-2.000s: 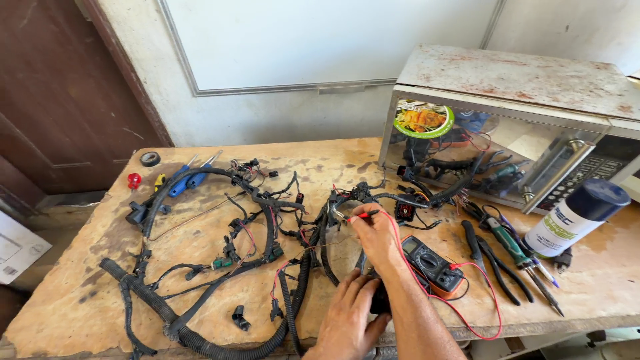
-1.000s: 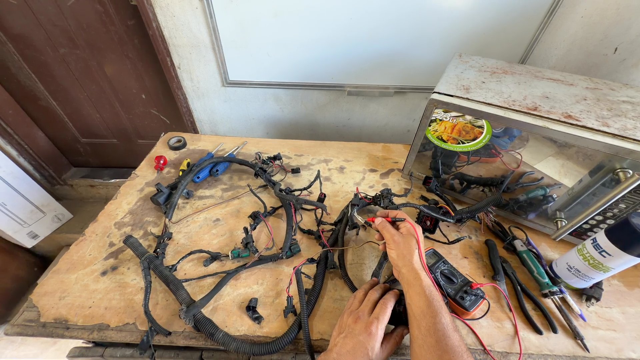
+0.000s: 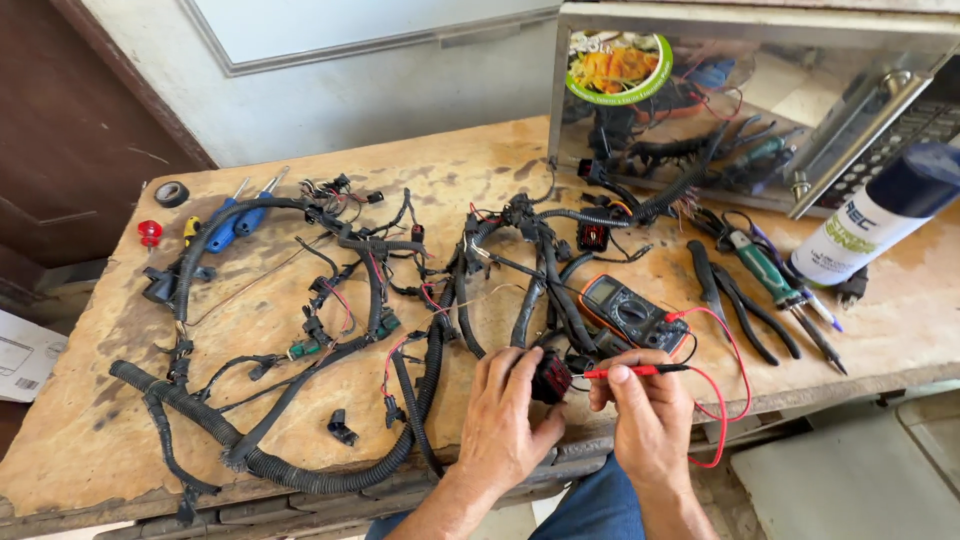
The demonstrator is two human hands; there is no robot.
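Observation:
Near the table's front edge, my left hand grips a black multi-pin connector with a red face. My right hand holds a red multimeter probe, its metal tip at or very near the connector's face; whether it touches a pin I cannot tell. Just behind the hands lies an orange and black digital multimeter, with a red lead looping right from it. The connector belongs among the cables of a black wiring harness in corrugated tubing, which spreads leftward over the wooden table.
Right of the multimeter lie pliers, a green-handled soldering iron and a spray can. A microwave oven stands behind. Blue screwdrivers, a red-handled tool and black tape lie at the back left.
My right hand with the red probe has moved from the harness's branches down to the connector by my left hand. The view has shifted downward and closer.

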